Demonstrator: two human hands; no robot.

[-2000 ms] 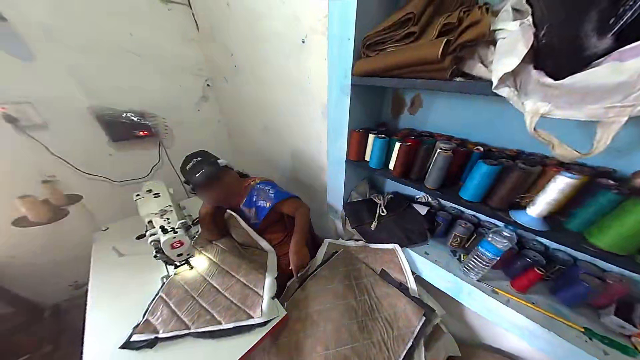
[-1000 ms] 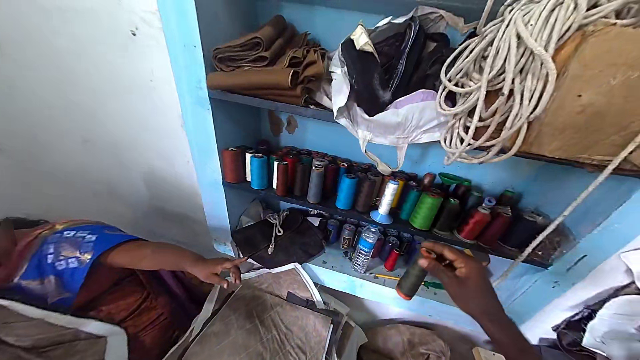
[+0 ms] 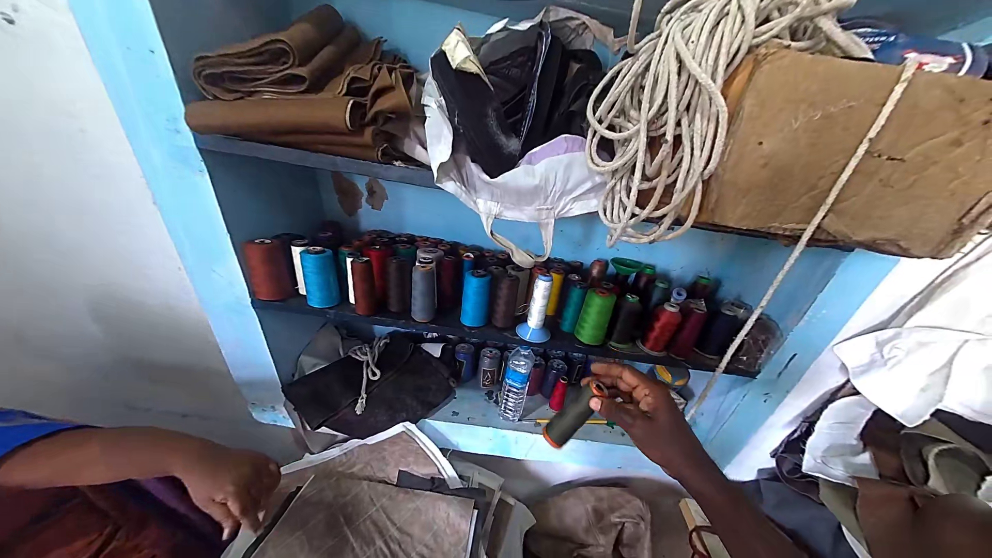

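My right hand (image 3: 639, 411) reaches in from the lower right and grips one end of a dark green thread spool (image 3: 572, 417) with orange ends, which hangs tilted in front of the lowest shelf. Just behind the spool, a clear plastic water bottle (image 3: 515, 385) stands upright on that shelf beside a small red thread spool (image 3: 558, 394). Rows of thread cones line the shelf above, among them a bright green cone (image 3: 595, 316) and a white cone (image 3: 539, 302) on a blue base. My left hand is not in view.
At the lower left a co-worker's hand (image 3: 232, 484) touches quilted brown fabric panels (image 3: 372, 511). A black cloth bundle (image 3: 380, 387) lies on the lowest shelf. Coiled rope (image 3: 659, 116) hangs from the upper shelf beside a cardboard box (image 3: 845, 147), and one strand slants down at the right.
The view has swung right from the sewing machine to the shelves. My right hand, holding the green spool, shows one second ago and now, but not in the oldest frame.
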